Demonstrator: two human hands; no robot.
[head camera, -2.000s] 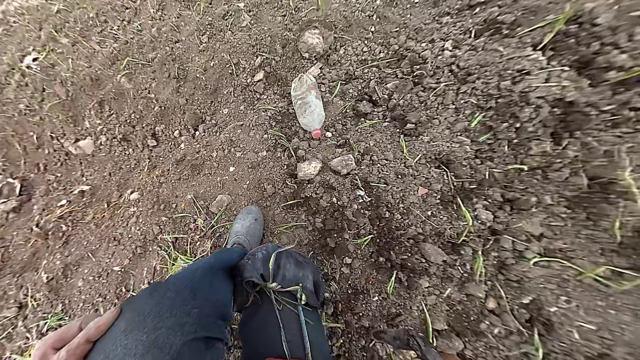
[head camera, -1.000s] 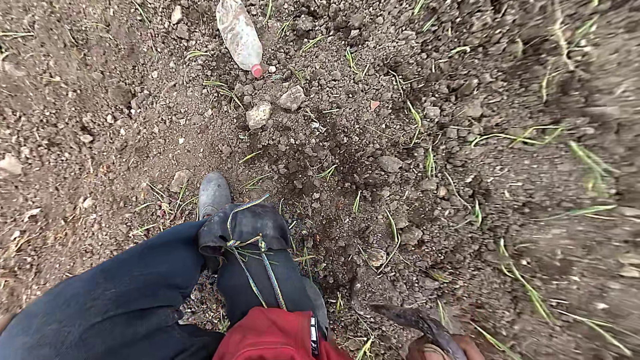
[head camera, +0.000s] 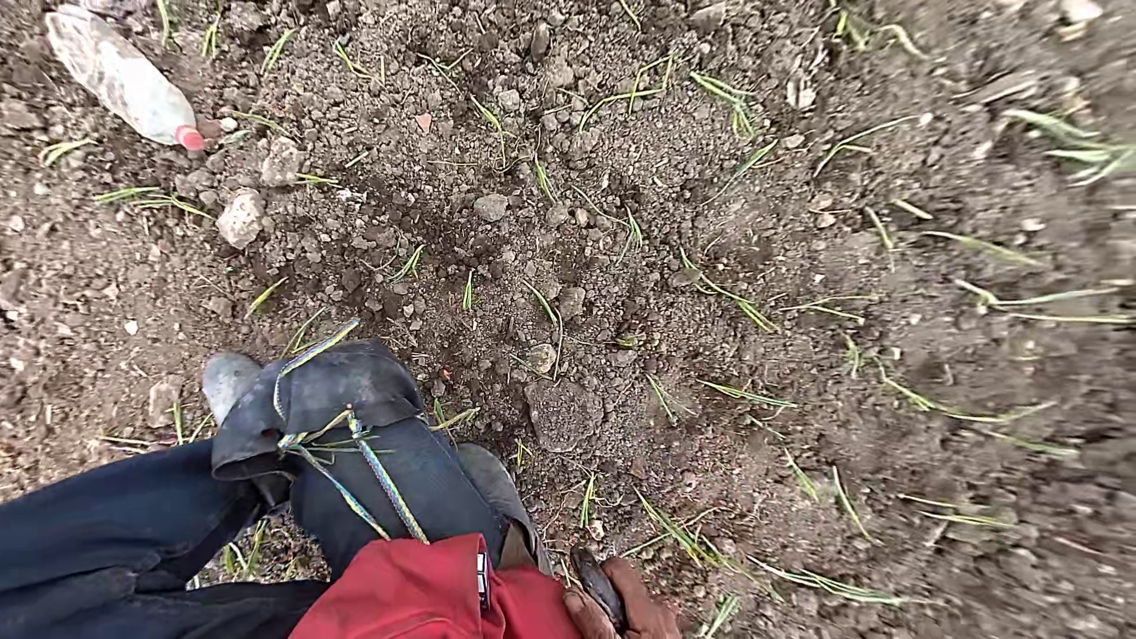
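At the bottom edge of the head view, my right hand (head camera: 635, 603) is closed around a dark, narrow tool (head camera: 596, 581), only part of which shows; what kind it is I cannot tell. A red sleeve (head camera: 417, 590) lies beside it. My left hand is out of the picture. Just above the right hand, slender green seedlings (head camera: 688, 537) lie on the brown soil. A dark pad (head camera: 346, 399), tied with blue and yellow cord (head camera: 386, 484), covers my bent knee.
A dirty plastic bottle with a red cap (head camera: 133, 84) lies at the upper left. Near it rests a pale stone (head camera: 240, 218). A flat clod (head camera: 564, 414) is right of the knee. More thin green shoots (head camera: 732, 297) are scattered over the soil, and a grey boot (head camera: 229, 382) shows behind the pad.
The view has shifted right over the soil. My left hand, at the lower left two seconds ago, is out of sight. The red sleeve has come into view.
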